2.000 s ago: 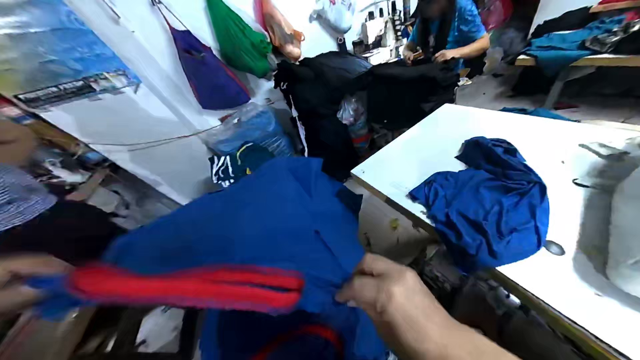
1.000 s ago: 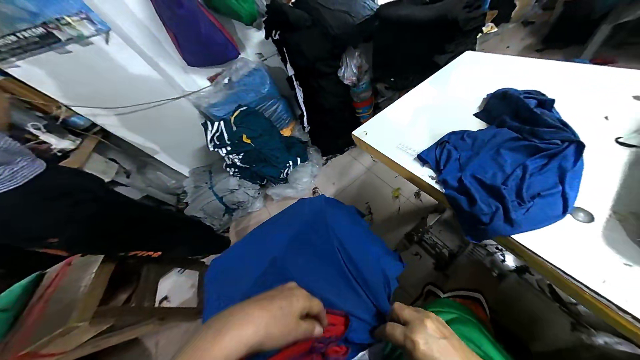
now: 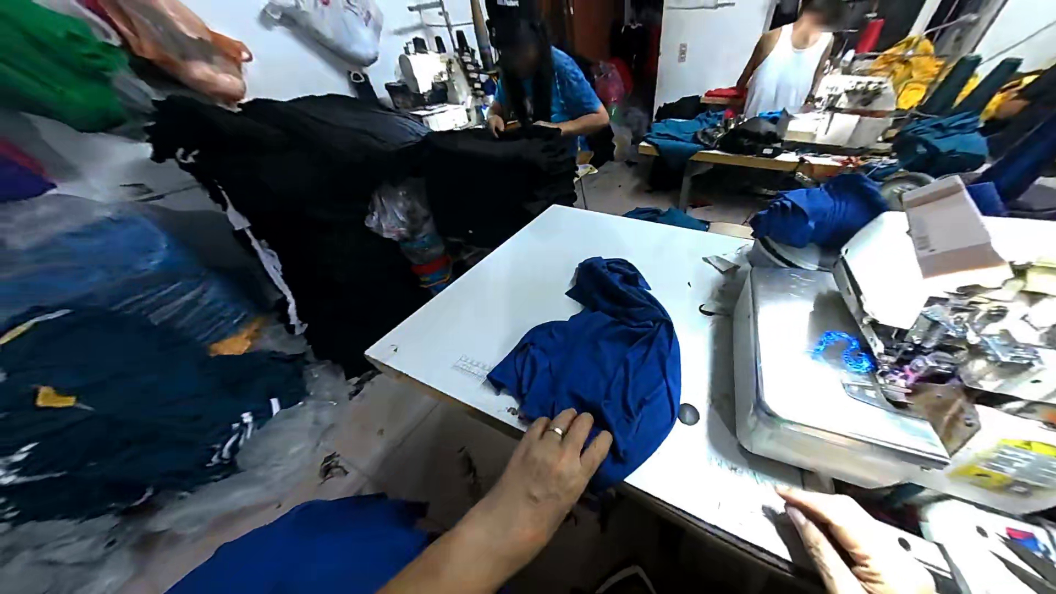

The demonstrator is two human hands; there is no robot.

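My left hand (image 3: 549, 462), with a ring on one finger, rests on the near edge of a crumpled blue cloth garment (image 3: 606, 363) on the white table; whether its fingers grip the cloth cannot be told. My right hand (image 3: 841, 536) is at the table's near edge, below the sewing machine (image 3: 833, 396), its thumb and fingers apart and no cloth seen in it. More blue cloth (image 3: 322, 544) lies low at the bottom, left of my left forearm. A rolled blue cloth (image 3: 817, 210) sits behind the machine.
The white table (image 3: 503, 289) has a corner pointing left. Black cloth (image 3: 330, 198) hangs in a big heap behind it. Bagged dark garments (image 3: 124, 404) lie at the left. A person in a blue shirt (image 3: 573, 91) and another in a white top (image 3: 788, 70) are at machines farther back.
My hands have left the blue cloth with red trim at lower centre. My left hand is now at the garment on the table, my right by the machine. The view has swung right.
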